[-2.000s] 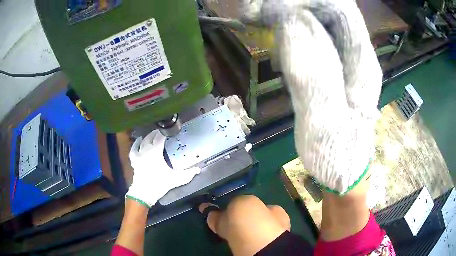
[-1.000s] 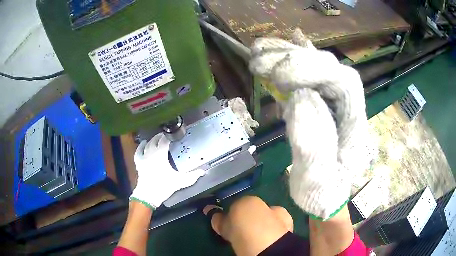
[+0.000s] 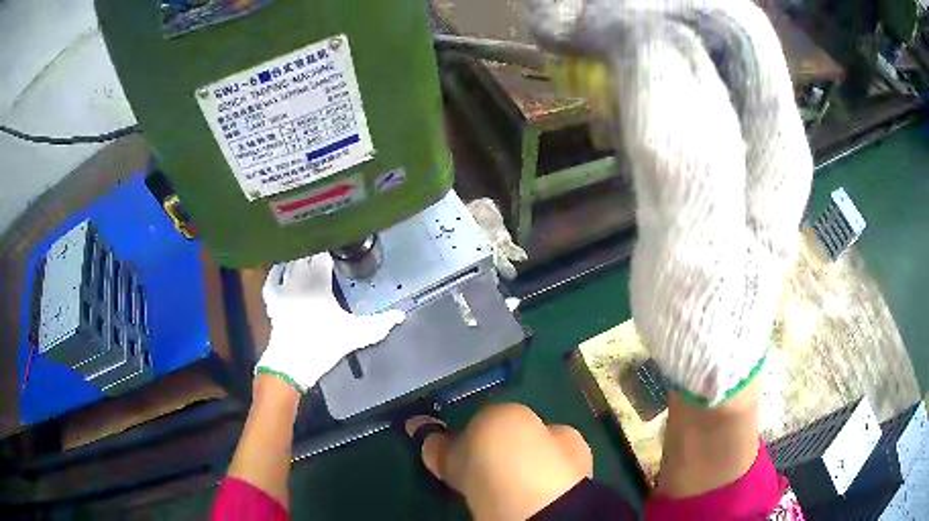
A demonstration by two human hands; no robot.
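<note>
A silvery sheet-metal housing with small dark holes lies on the grey machine table, under the spindle with its chuck. My left hand, in a white glove, holds the housing's left end; its fingertips are partly hidden by the green tapping machine head. My right hand, gloved and raised at upper right, is closed on the feed lever; a yellowish grip shows beside it. The tap cannot be made out.
Housings are stacked on a blue sheet at left. Crumpled off-white cloth lies at the table's right edge. More housings stand on a pallet board at right. A brown bench stands behind. My knee is below the table.
The housing has shifted away from me, towards the back of the table, baring more of its front and a slot. My right hand with the lever dipped, then rose again.
</note>
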